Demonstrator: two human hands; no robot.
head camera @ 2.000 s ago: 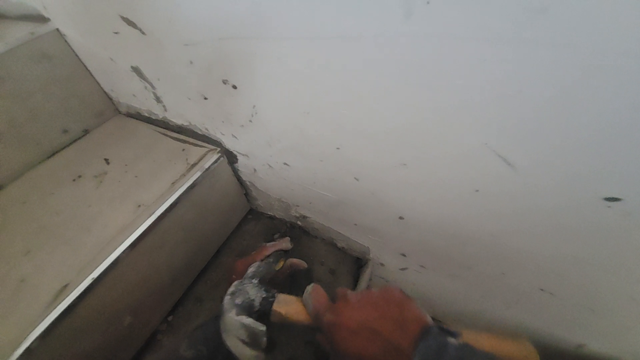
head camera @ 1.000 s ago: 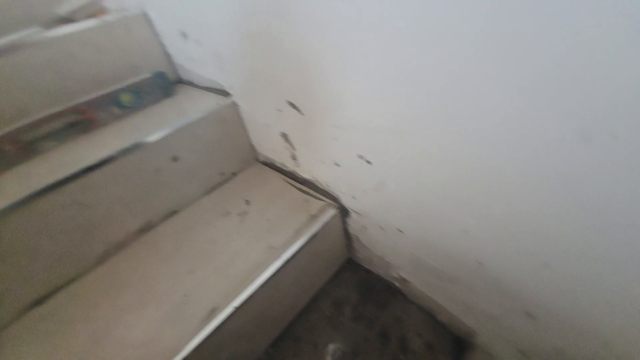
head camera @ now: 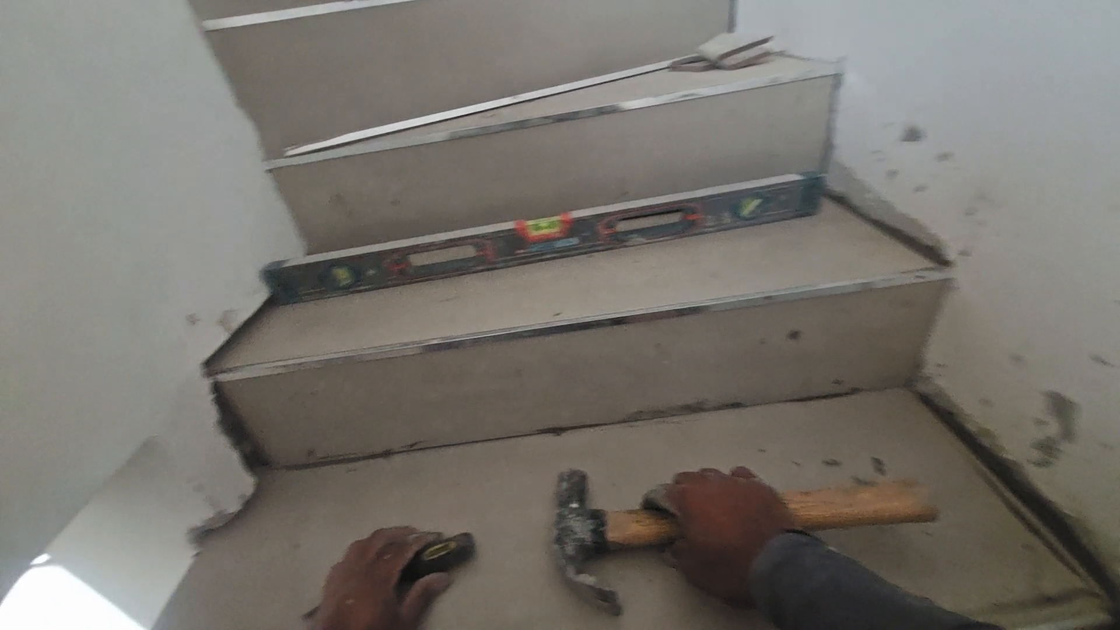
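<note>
At the lower right, my right hand (head camera: pixel 726 534) grips the wooden handle of a claw hammer (head camera: pixel 862 507) over the lowest visible tiled tread (head camera: pixel 516 481). The hammer's dusty steel head points left. My left hand (head camera: pixel 376 577), at the bottom left of centre, is closed around a small dark object with a yellow mark (head camera: pixel 444 553); most of it is hidden by the fingers, and I cannot tell what it is. A spirit level (head camera: pixel 542 238) rests on edge along the tread above, against the riser.
Tiled stairs with metal edge trims (head camera: pixel 577 324) climb ahead. Tile offcuts (head camera: pixel 731 51) and a long thin strip (head camera: pixel 472 109) lie on a higher step. White walls stand at left (head camera: pixel 114 175) and right (head camera: pixel 1015 192), with rough gaps along the stair ends.
The view has swung from the right-hand wall to the stairs. The hammer, low near the step corner two seconds ago, is now over a tread. Both hands, out of sight one second ago, are in view.
</note>
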